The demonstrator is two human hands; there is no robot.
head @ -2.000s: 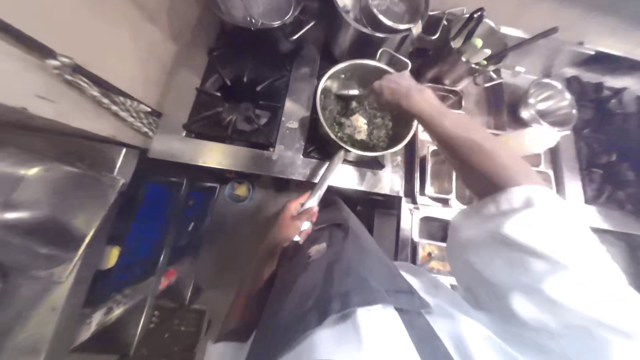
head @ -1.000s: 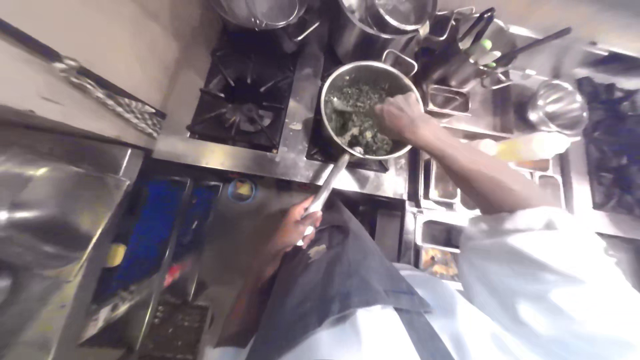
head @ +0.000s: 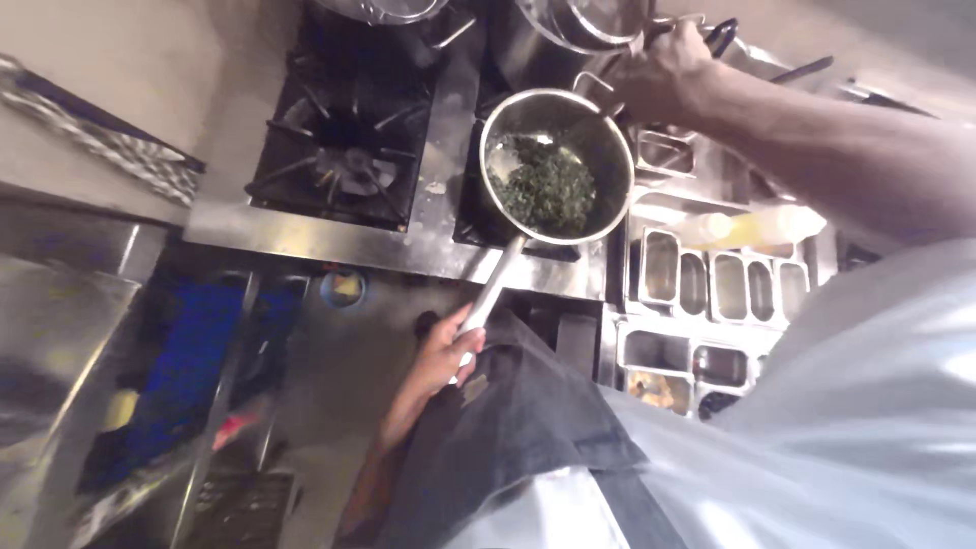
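Observation:
A metal saucepan (head: 621, 183) sits over the right burner of the range, tilted a little toward me. Inside lie chopped leafy greens (head: 553, 187), with something pale at their left side. My left hand (head: 446, 351) is closed around the pan's long handle (head: 492, 290). Beyond the pan's far right rim, my right hand (head: 671, 65) is raised near a large pot (head: 526, 57) and the utensils behind. Its fingers are bent, and a thin metal piece shows beside them; whether they grip it cannot be told.
An open burner grate (head: 347, 152) lies left of the pan, with another pot (head: 389, 9) behind it. Squeeze bottles (head: 762, 227) rest over small metal inserts (head: 659, 267) at the right. More food pans (head: 656, 351) stand nearer to me. A blue-rimmed round object (head: 343, 288) is below the range edge.
My right hand has moved up out of the saucepan to beyond its far right side. The pale heap seen on the greens two seconds ago is no longer distinct. My left hand stays on the handle.

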